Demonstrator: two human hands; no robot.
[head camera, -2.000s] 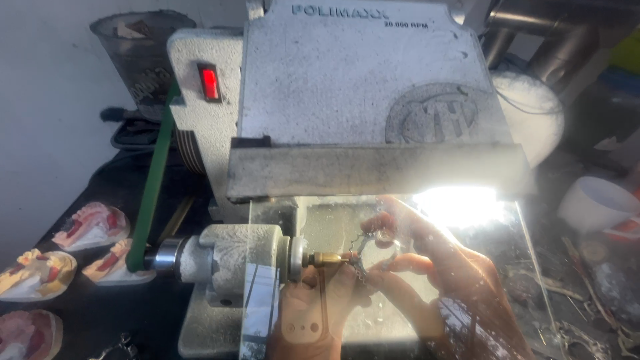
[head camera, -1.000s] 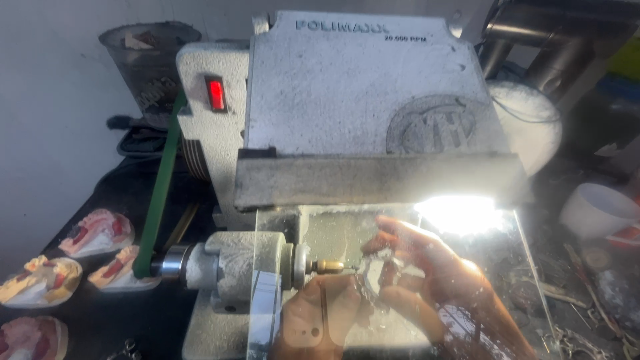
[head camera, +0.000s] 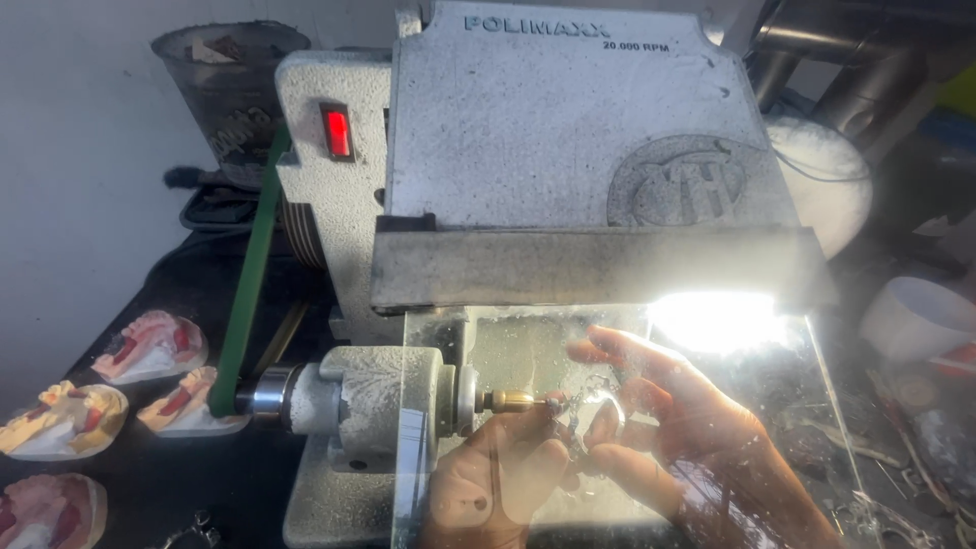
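Behind the clear shield (head camera: 827, 412) of a Polimaxx bench polishing machine (head camera: 564, 130), both my hands hold a small shiny metal dental framework (head camera: 602, 396). My left hand (head camera: 503, 473) grips its left side, just below the brass chuck (head camera: 511, 401). From the right, my right hand (head camera: 679, 427) pinches the framework between thumb and fingers, with the upper fingers raised. The framework's left part is at the tip of the small tool in the chuck; whether they touch is unclear. Reflections on the shield partly veil both hands.
A green drive belt (head camera: 252, 282) runs down to the spindle (head camera: 267, 396). Several plaster dental models (head camera: 65, 419) lie at the left, with another metal framework (head camera: 194, 534) near the bottom edge. A lamp glows under the hood. A white cup (head camera: 915, 320) and metal pieces are at the right.
The framework has been turned between my hands and its open curve now faces differently. Both hands remain near the chuck, and my right hand's fingers have shifted.
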